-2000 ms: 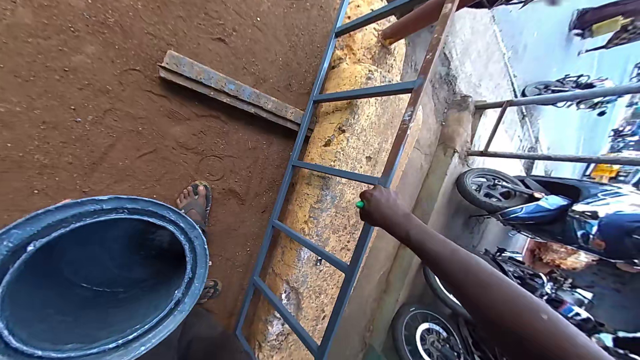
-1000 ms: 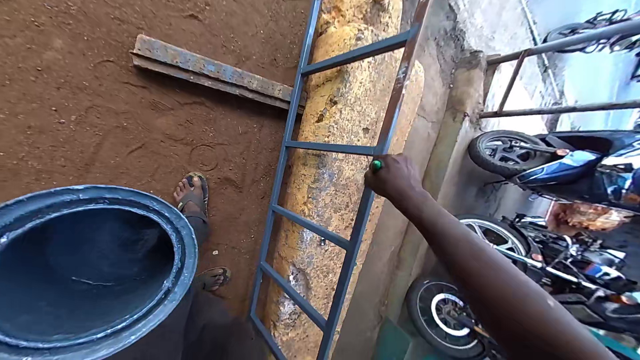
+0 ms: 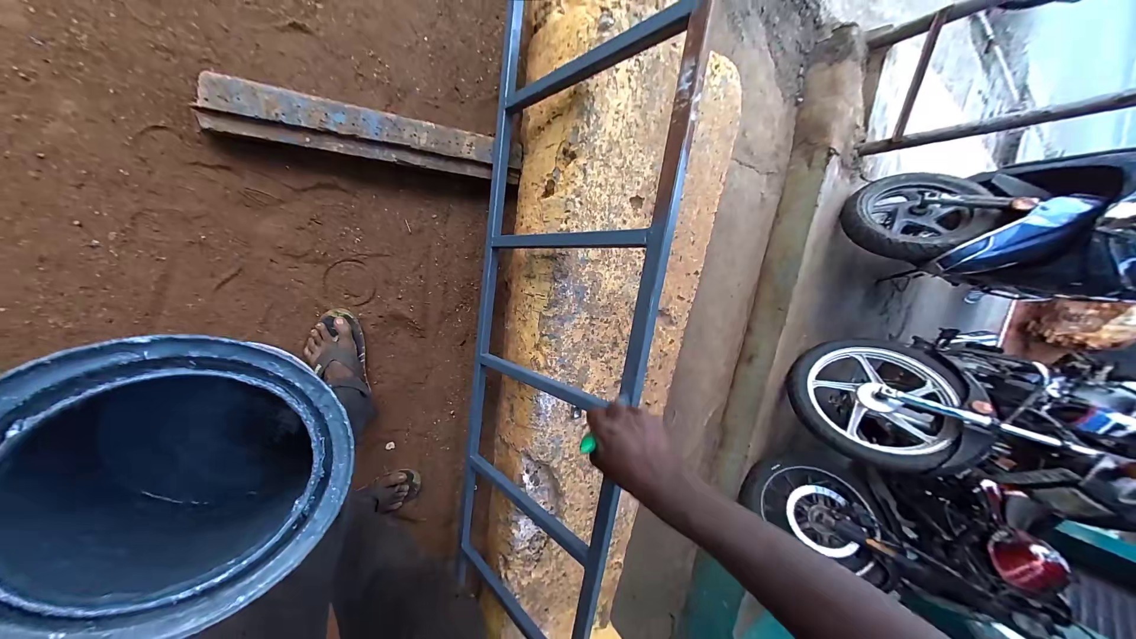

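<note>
My right hand (image 3: 630, 444) is closed around something with a green tip or handle (image 3: 587, 444), mostly hidden by the fingers, probably a brush. It is at the right rail of a blue-grey metal ladder-like frame (image 3: 658, 257), just below the joint with a rung. The upper part of that rail looks brown; the lower part is blue-grey. At the lower left, a dark round bucket (image 3: 333, 444) with a smeared rim stands open-topped close to my body, its inside dark. My left hand is not in view.
A worn metal channel bar (image 3: 346, 124) lies on the reddish soil, its end at the frame. Beneath the frame runs a yellow, flaking concrete kerb (image 3: 612, 169). My sandalled foot (image 3: 337, 346) stands left of it. Several motorcycles (image 3: 879, 399) are parked beyond the low wall at right.
My right hand has moved down the right rail from one rung joint to the one below, with the green-tipped thing still in it. The view has shifted somewhat.
</note>
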